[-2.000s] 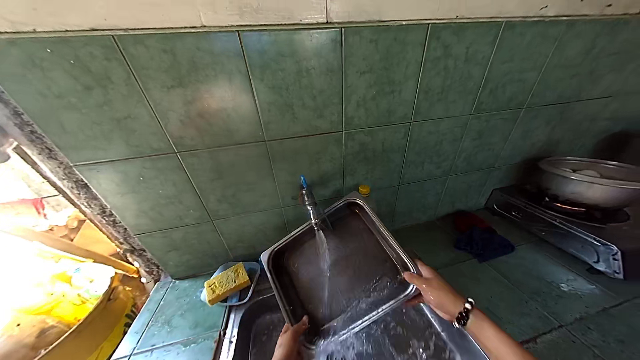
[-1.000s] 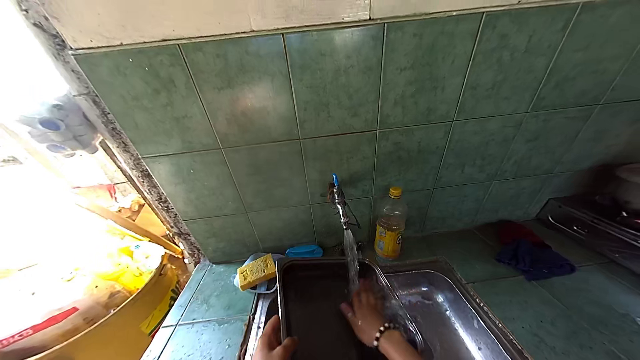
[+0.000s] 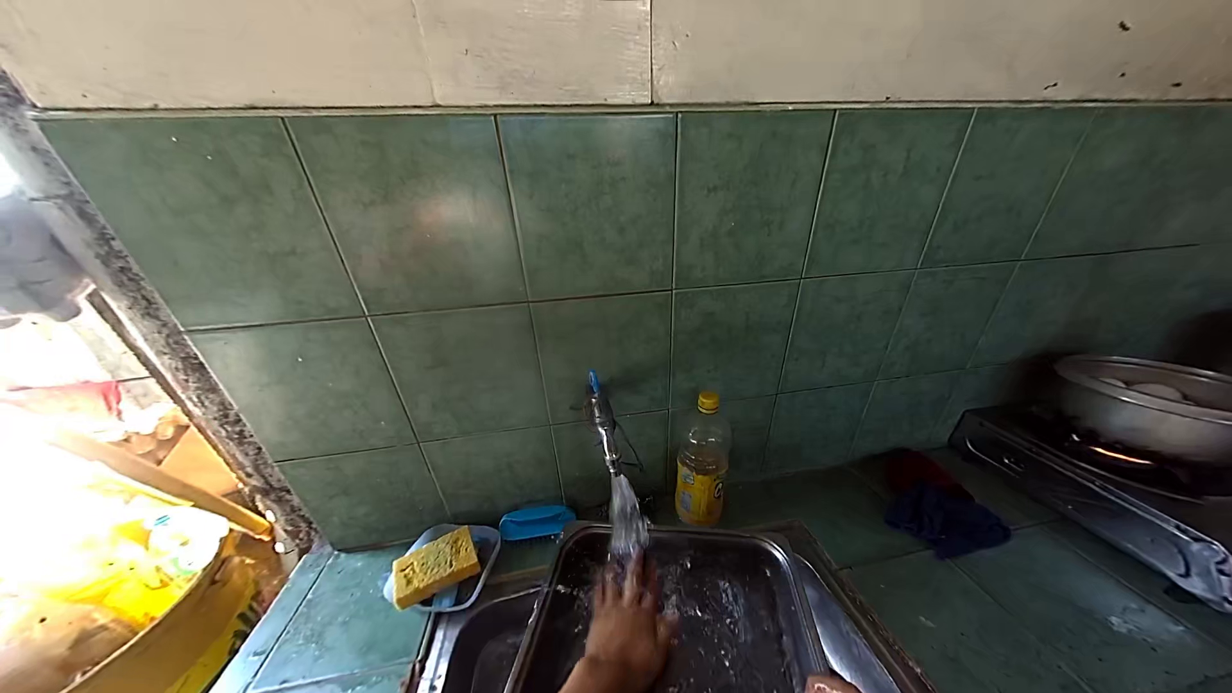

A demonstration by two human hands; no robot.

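A dark rectangular metal tray [image 3: 731, 616] lies tilted over the metal sink [image 3: 837, 616]. My left hand [image 3: 626, 621] is spread flat inside the tray, palm down, fingers under the water running from the faucet [image 3: 603, 423]. Only a small part of my right hand [image 3: 831, 682] shows, at the tray's right rim, which it grips; the rest is out of view. A yellow sponge [image 3: 436, 568] sits on a light plastic dish [image 3: 488, 558] left of the tray. Beside it lies a blue brush [image 3: 535, 522]. A plastic bottle with a yellow cap [image 3: 702, 467] stands behind the tray.
On the right, a large metal pot [image 3: 1145, 414] with round items sits over a lit flame on a gas stove [image 3: 1078, 500]. Dark red and blue cloths [image 3: 948, 520] lie on the tiled counter [image 3: 1039, 587]. A yellow container [image 3: 164, 626] is at the far left, beyond the counter's edge.
My right hand has moved from inside the tray to its right rim. My left hand has gone from the left rim onto the tray's inner surface. The tray has shifted right over the sink.
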